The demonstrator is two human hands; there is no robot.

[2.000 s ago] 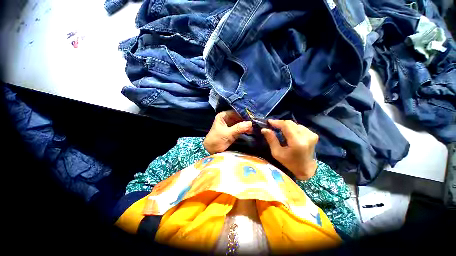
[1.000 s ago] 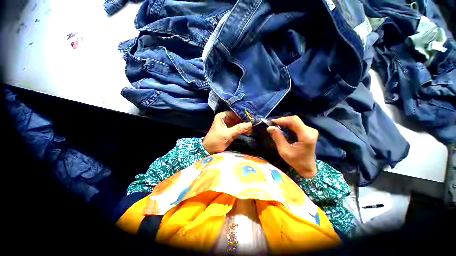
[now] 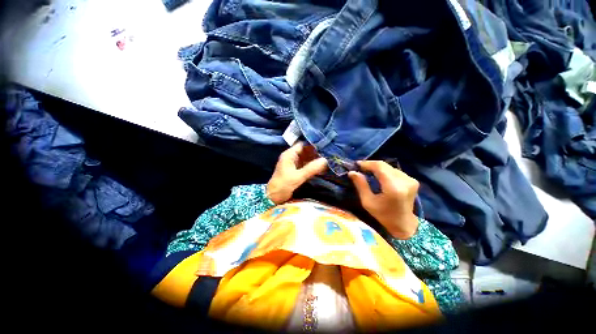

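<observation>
A pair of blue jeans (image 3: pixel 366 98) lies at the table edge in front of me, its waistband forming a wide loop. My left hand (image 3: pixel 293 173) pinches the jeans at the near tip of the waistband. My right hand (image 3: pixel 390 194) is beside it, fingers bent at the same tip, with a small dark thing between thumb and forefinger, probably a thread clipper (image 3: pixel 349 166). Its shape is mostly hidden by the fingers. A small yellowish spot shows at the waistband tip between my hands.
A pile of blue jeans (image 3: pixel 242 85) lies beyond my left hand on the white table (image 3: pixel 85 72). More jeans (image 3: pixel 555 117) with a pale pocket bag (image 3: pixel 580 75) lie at the right. Denim (image 3: pixel 65 169) hangs or lies lower at the left. Small red scraps (image 3: pixel 120 44) lie on the table.
The view has shifted, so the table and jeans appear further right and slightly lower. Both hands stay at the waistband tip; my right fingers have moved slightly there.
</observation>
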